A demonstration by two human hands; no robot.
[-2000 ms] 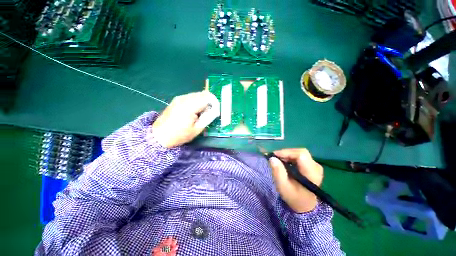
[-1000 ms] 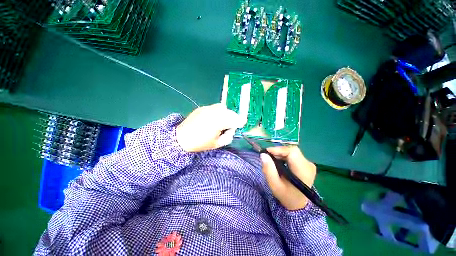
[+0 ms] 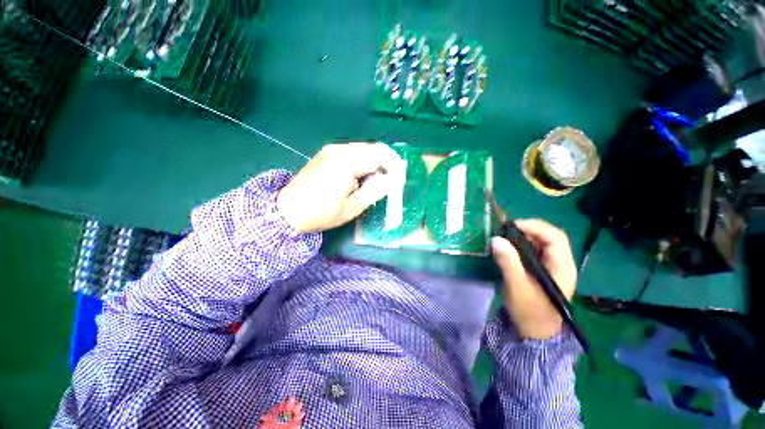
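Observation:
A green circuit board (image 3: pixel 429 201) with two white strips lies flat on a pale fixture (image 3: pixel 419 246), solder side up. My left hand (image 3: pixel 340 186) is over the board's left part, fingers closed, with white-covered fingertips. Thin solder wire (image 3: pixel 226 117) runs from my left hand to the upper left. My right hand (image 3: pixel 537 272) holds a black soldering iron (image 3: pixel 538 270) like a pen. Its tip is at the board's right edge; whether it touches is unclear.
A low board stack (image 3: pixel 429 80) lies ahead, component side up. A solder-like spool (image 3: pixel 564 161) is right of the board, beside a dark soldering station (image 3: pixel 646 184). Tall board stacks (image 3: pixel 168 50) stand left and far right. A blue bin (image 3: pixel 86 323) with boards is lower left.
My right hand has moved right and up with the iron, from the board's near edge to its right edge. My left hand has moved from the near-left edge up over the left part.

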